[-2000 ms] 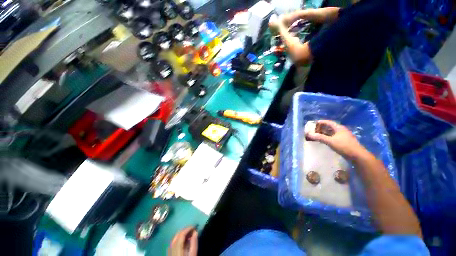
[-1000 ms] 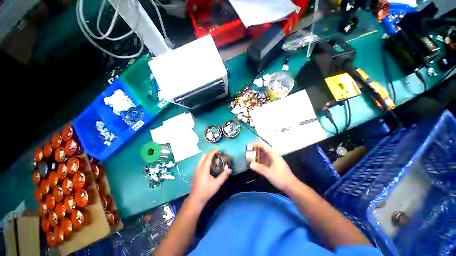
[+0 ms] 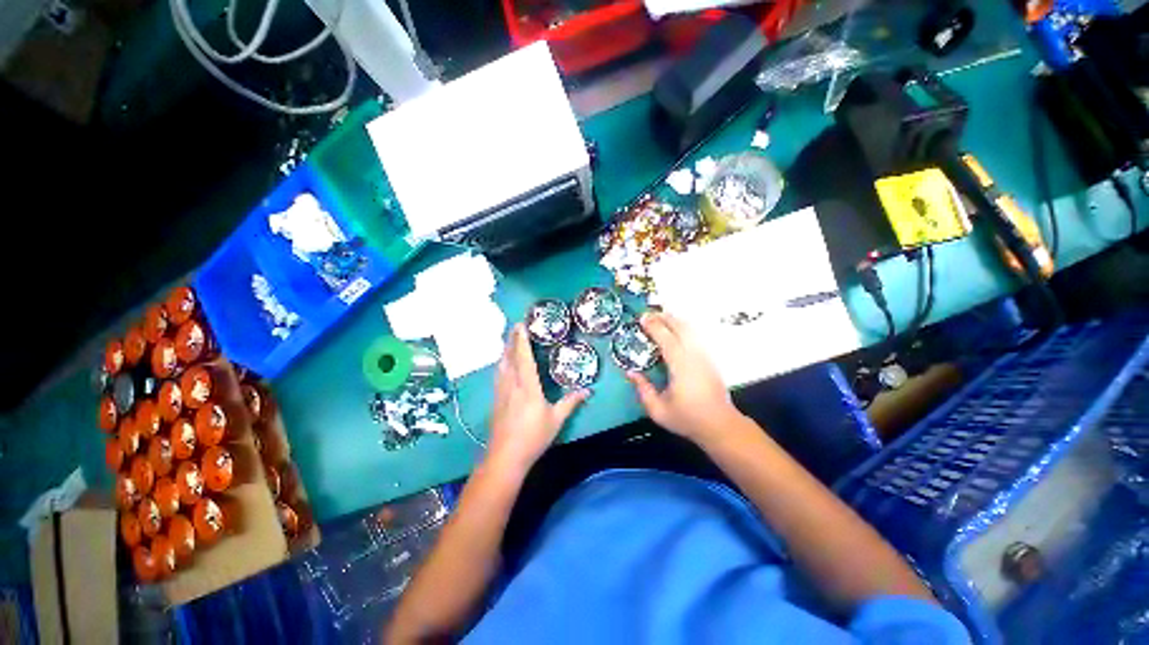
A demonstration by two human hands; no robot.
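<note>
Several round dark housings with silvery-green insides stand close together on the green bench, open sides up: one at the back left (image 3: 548,321), one at the back right (image 3: 597,310), a front one (image 3: 575,364) and a right one (image 3: 634,345). My left hand (image 3: 529,406) is open at the left and front of the front housing, thumb and fingers apart; any contact is hard to tell. My right hand (image 3: 688,381) has its fingers and thumb around the edge of the right housing, which rests in the group.
Behind are a small-parts pile (image 3: 645,242), clear tub (image 3: 743,192), white paper (image 3: 756,296) and white box (image 3: 485,145). Left are a green ring (image 3: 387,363), blue bin (image 3: 287,273) and orange housings (image 3: 164,435). Right are a yellow-topped stand (image 3: 922,208), orange-handled tool (image 3: 1008,221) and blue crate (image 3: 1008,504).
The two housings held in my hands a second ago now sit on the bench beside the other two. My left hand has opened. Earlier, my right hand was over the blue crate.
</note>
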